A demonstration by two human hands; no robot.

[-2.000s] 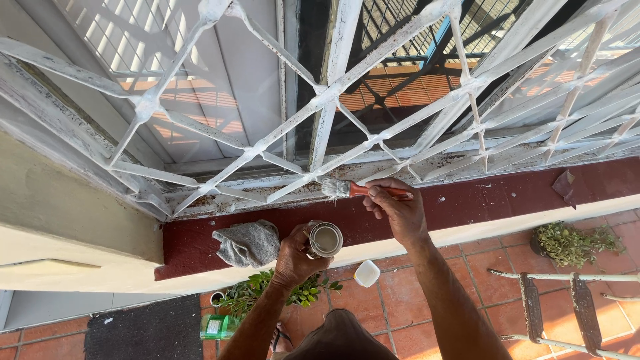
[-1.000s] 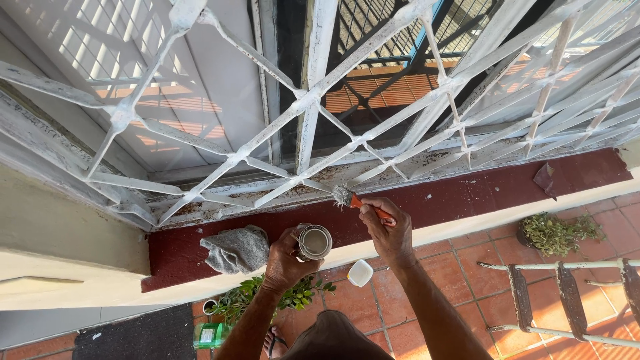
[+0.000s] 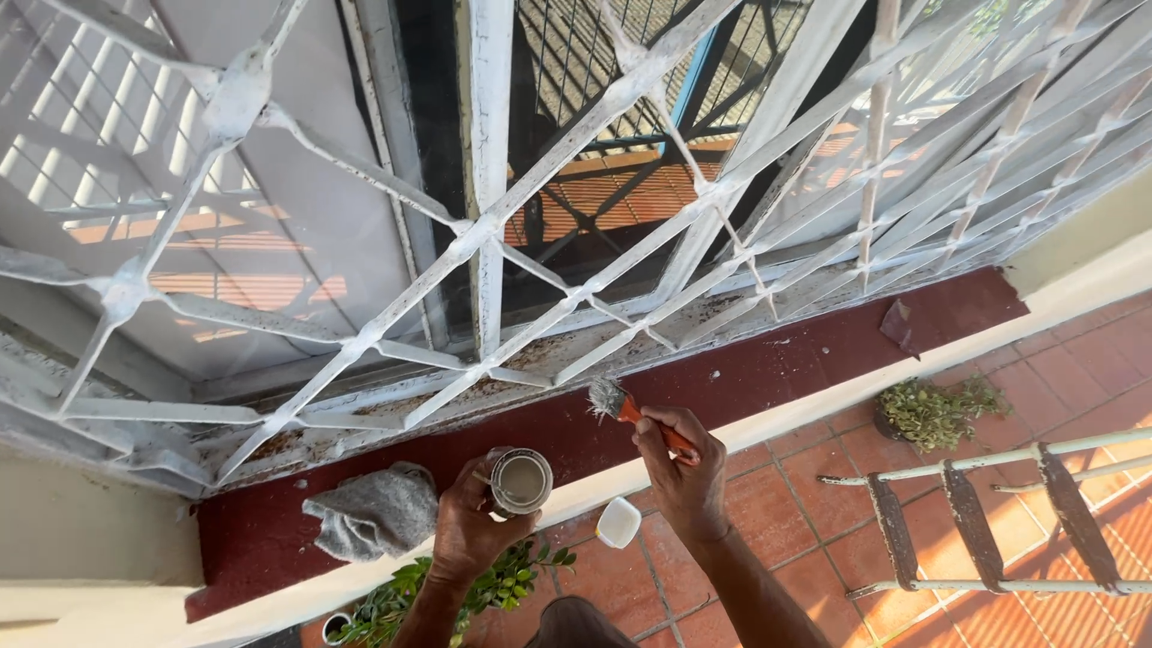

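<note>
My left hand [image 3: 468, 526] grips a small open paint can [image 3: 521, 481] with pale liquid inside, above the edge of the dark red sill [image 3: 576, 427]. A paintbrush [image 3: 634, 414] with an orange-red handle is in my right hand [image 3: 681, 468]; its whitish, splayed bristles point up and left, over the sill just below the white metal window grille [image 3: 481, 236]. Whether the bristles touch anything cannot be told. A crumpled grey cloth [image 3: 376, 511] lies on the sill left of the can.
A metal ladder [image 3: 976, 522] with worn steps is at the lower right, near a potted plant [image 3: 936, 409]. Leafy plants [image 3: 513, 576] and a white plastic container [image 3: 618, 523] are below the sill. A dark red scrap [image 3: 898, 328] lies on the sill's right part.
The brush in my right hand has come away from the lower part of the grille, toward me. My left hand still holds the can.
</note>
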